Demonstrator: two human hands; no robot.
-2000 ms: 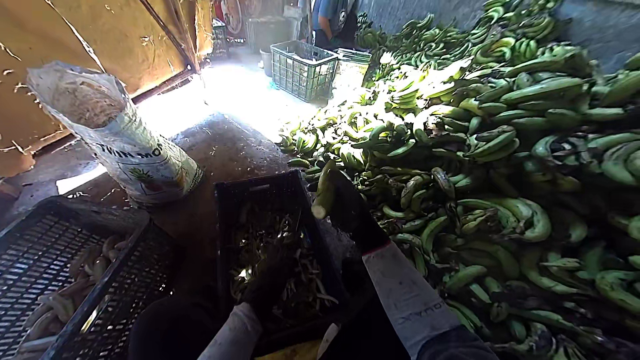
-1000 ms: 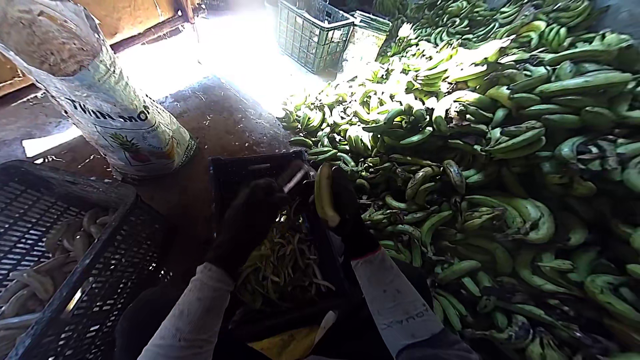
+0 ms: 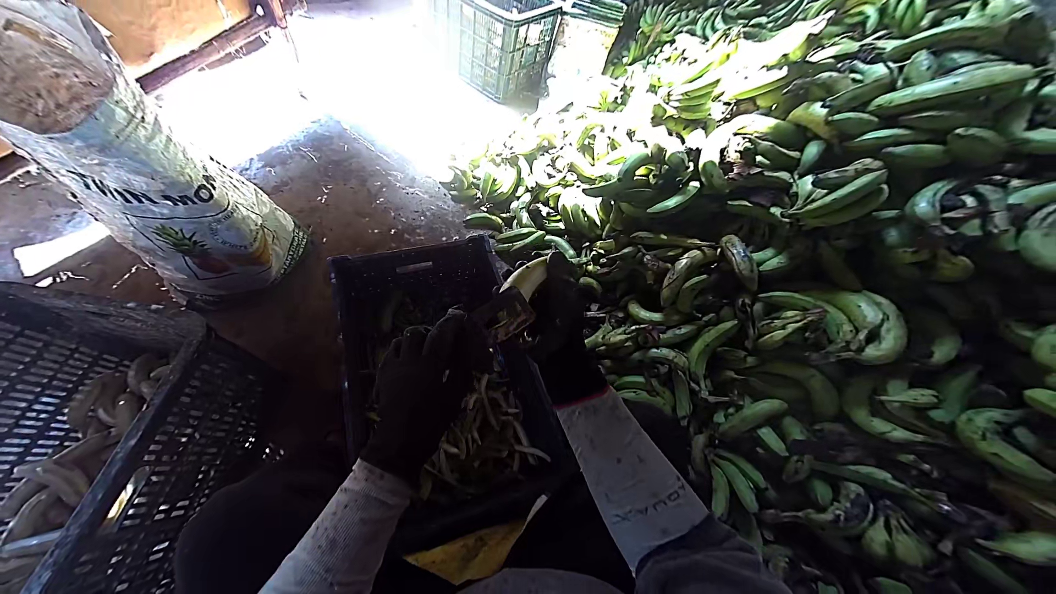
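My right hand (image 3: 561, 330), in a dark glove, grips a partly peeled green banana or plantain (image 3: 525, 278) above the right rim of a black plastic crate (image 3: 412, 262). Against the fruit's lower end is a small flat blade-like tool (image 3: 505, 313). My left hand (image 3: 425, 384), also gloved, is closed at the near side of that tool; its fingers hide the handle. Strips of peel (image 3: 487, 429) lie in the crate below both hands.
Green bananas or plantains (image 3: 850, 322) are heaped along the right. A black crate (image 3: 177, 396) holding peeled fruit (image 3: 99, 412) stands at left, a filled woven sack (image 3: 223, 231) behind it. A green crate (image 3: 507, 49) stands further back on the floor (image 3: 355, 177).
Two seconds ago my left hand was low in the crate; it has risen to the fruit in my right hand. The fruit now shows a paler, peeled side. The view has tilted down.
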